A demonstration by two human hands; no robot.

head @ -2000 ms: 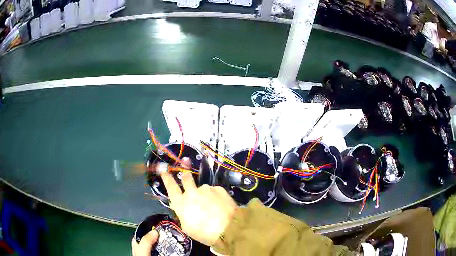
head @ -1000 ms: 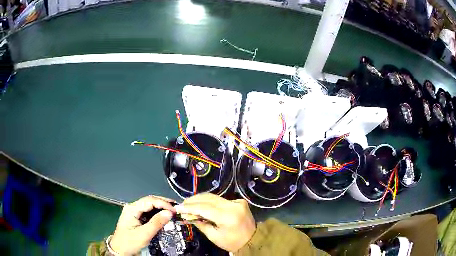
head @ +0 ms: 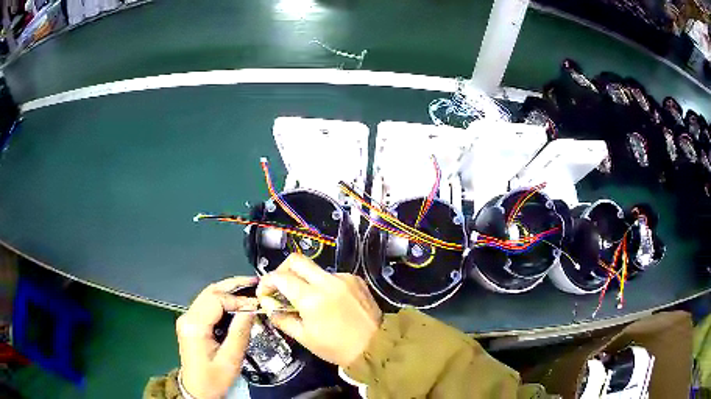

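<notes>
My left hand (head: 209, 339) holds a black camera head module (head: 269, 354) at the bench's front edge, its wired, silvery open back showing. My right hand (head: 323, 308) meets it above the module, fingers pinched on a thin pale piece that I cannot make out clearly. Just behind the hands stands the leftmost camera housing (head: 330, 216), open side up, with red, blue and yellow wire leads (head: 282, 201). One lead (head: 226, 218) reaches left over the bench. More housings (head: 442, 287) stand in a row to its right, with wires across their openings.
White mounting brackets (head: 323, 148) stand behind the housings. A tangle of thin white cables (head: 468, 107) lies by the upright post (head: 499, 47). Many black modules (head: 638, 148) are grouped at the right. An open carton (head: 663, 335) with white-and-black units is at the lower right.
My right hand has come back from the leftmost housing to the module at my left hand. Since the last earlier frame, both hands are slightly higher in view, fingertips still together.
</notes>
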